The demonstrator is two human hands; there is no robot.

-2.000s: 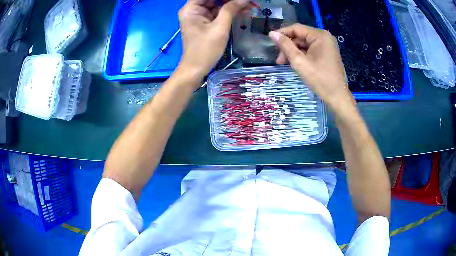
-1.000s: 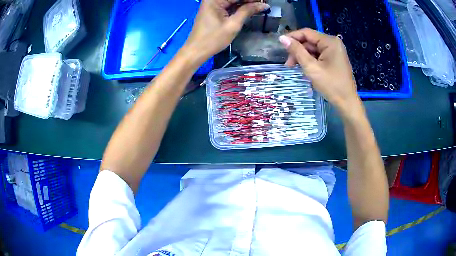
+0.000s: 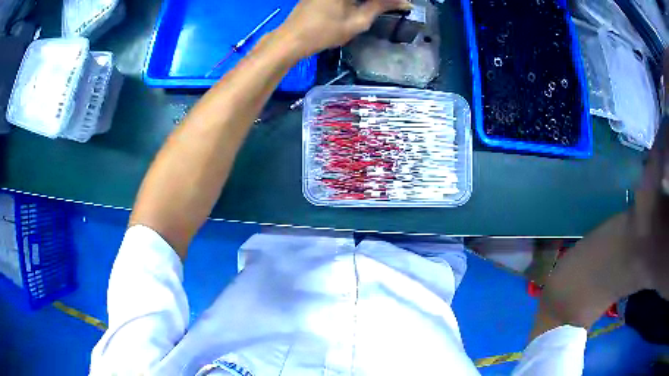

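Note:
My left hand [image 3: 334,20] is at the top edge, partly cut off, with its fingertips at the small grey metal block [image 3: 408,28] of the press fixture; whatever lies between them cannot be made out. My right hand [image 3: 655,220] is blurred and cut off at the right edge; its grip cannot be told. The fixture stands on a grey base plate [image 3: 396,64]. Nearer me, a clear plastic box [image 3: 311,150] holds rows of red-and-white leads [image 3: 389,150]. One thin lead [image 3: 246,42] lies in the left blue tray [image 3: 198,33].
The right blue tray [image 3: 478,110] holds small black rings [image 3: 524,66], some shiny. Frosted clear boxes [image 3: 48,87] stand far left. Clear plastic containers [image 3: 627,88] lie far right. A thin rod [image 3: 319,89] lies by the box. A blue crate [image 3: 45,250] is below the bench at left.
My right hand has moved from beside the fixture to the far right edge. My left hand stays by the fixture. The view has shifted slightly.

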